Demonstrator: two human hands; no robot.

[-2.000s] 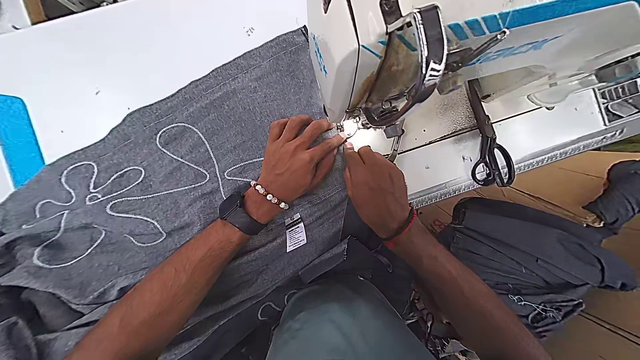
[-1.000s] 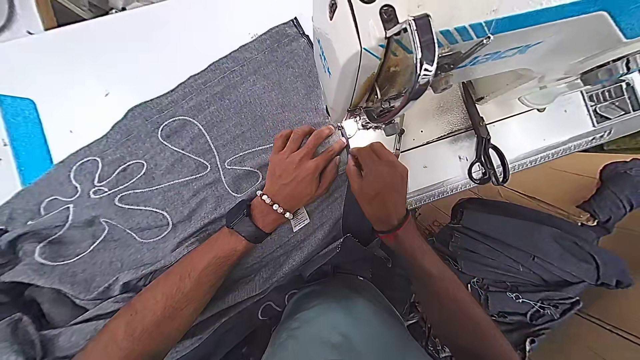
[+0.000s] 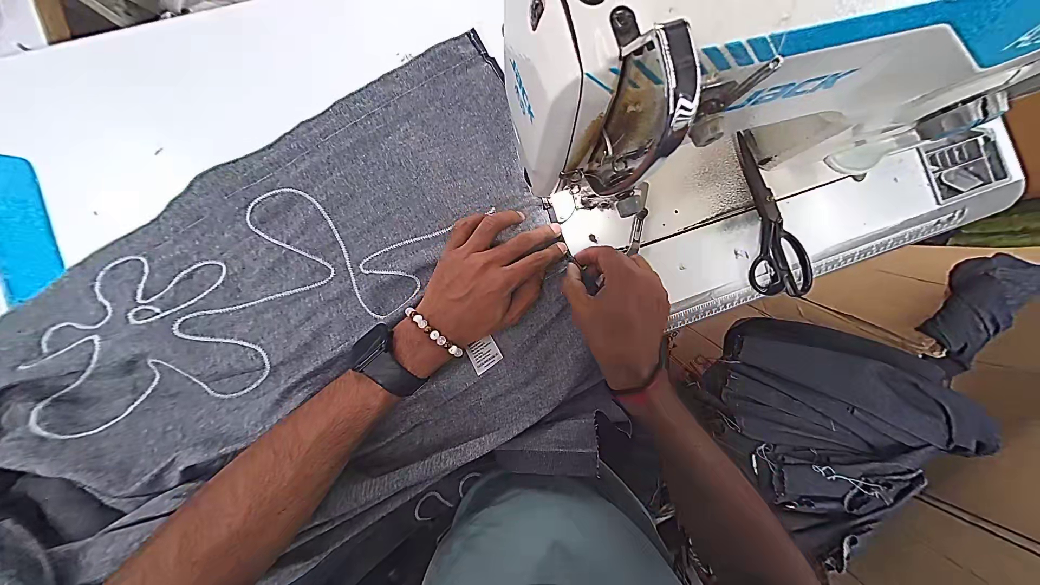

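Grey denim-like fabric (image 3: 390, 154) with white embroidered curving lines lies across the white table, its right edge under the head of a Jack sewing machine (image 3: 552, 89). Flat on the cloth, just left of the lit presser foot (image 3: 561, 203), rests my left hand (image 3: 487, 272), fingers spread. My right hand (image 3: 621, 313) pinches the dark edge of the fabric between thumb and fingers, just below the foot. A white care label (image 3: 484, 356) bearing writing shows on the cloth beside my left wrist.
Black-handled scissors (image 3: 776, 244) lie on the machine bed to the right, handles toward the ruler-marked front edge (image 3: 861, 253). Below, dark grey cloth pieces (image 3: 821, 398) with loose threads lie on brown cardboard (image 3: 975, 504).
The embroidered cloth has shifted slightly across the table over the two seconds. Both hands remain beside the presser foot.
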